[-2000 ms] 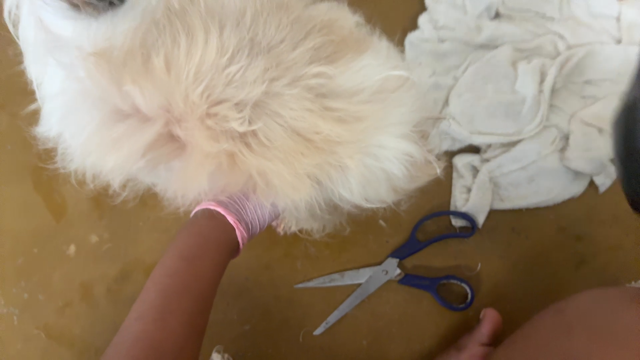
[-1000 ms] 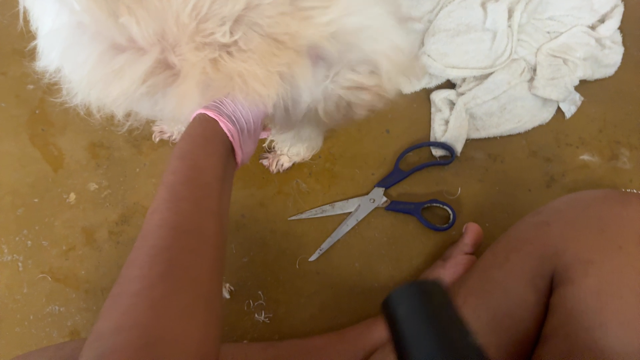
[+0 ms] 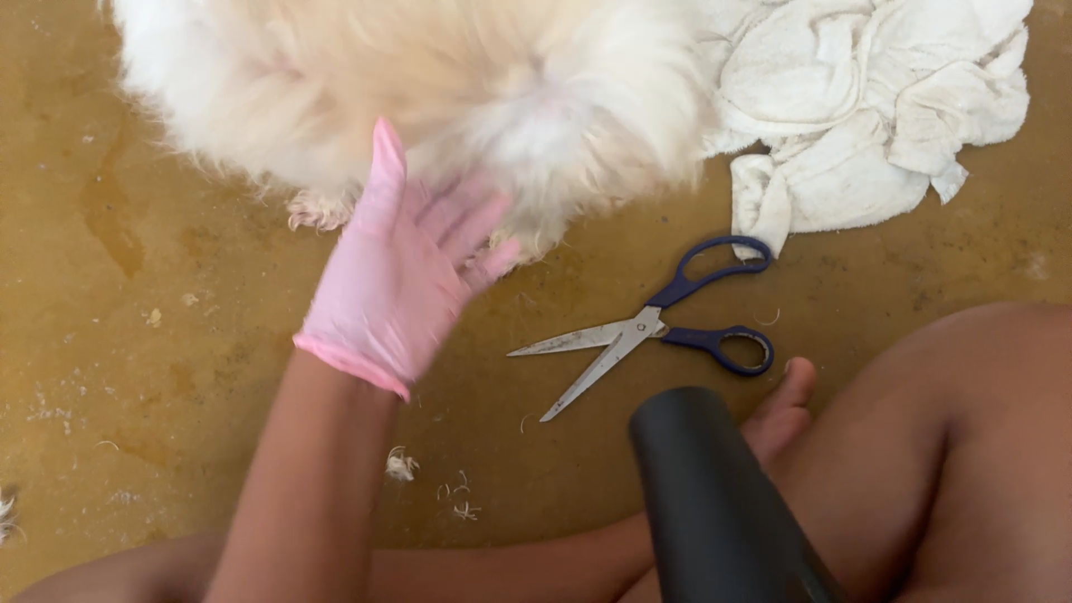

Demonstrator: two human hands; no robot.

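Note:
My left hand (image 3: 402, 260), in a pink glove, is held palm up with its fingers spread and nothing in it. Its fingertips are near the lower side of a long-haired animal with cream and white fur (image 3: 435, 92), whose head is out of view. A paw (image 3: 320, 209) shows under the fur, left of the glove. The black barrel of what looks like a hair dryer (image 3: 712, 494) rises from the bottom edge and points toward the fur. My right hand is out of view, so what holds the barrel cannot be seen.
Scissors with dark blue handles (image 3: 649, 322) lie with blades apart on the brown floor (image 3: 167, 335). A crumpled white towel (image 3: 863, 117) is at the upper right, beside the animal. My bent legs (image 3: 946, 452) and toes border the near side. Tufts of loose hair (image 3: 402, 463) lie near my forearm.
My left hand was tucked against the fur's lower edge; it has come away and turned palm up. The black barrel has come farther in from the bottom. The view has shifted somewhat.

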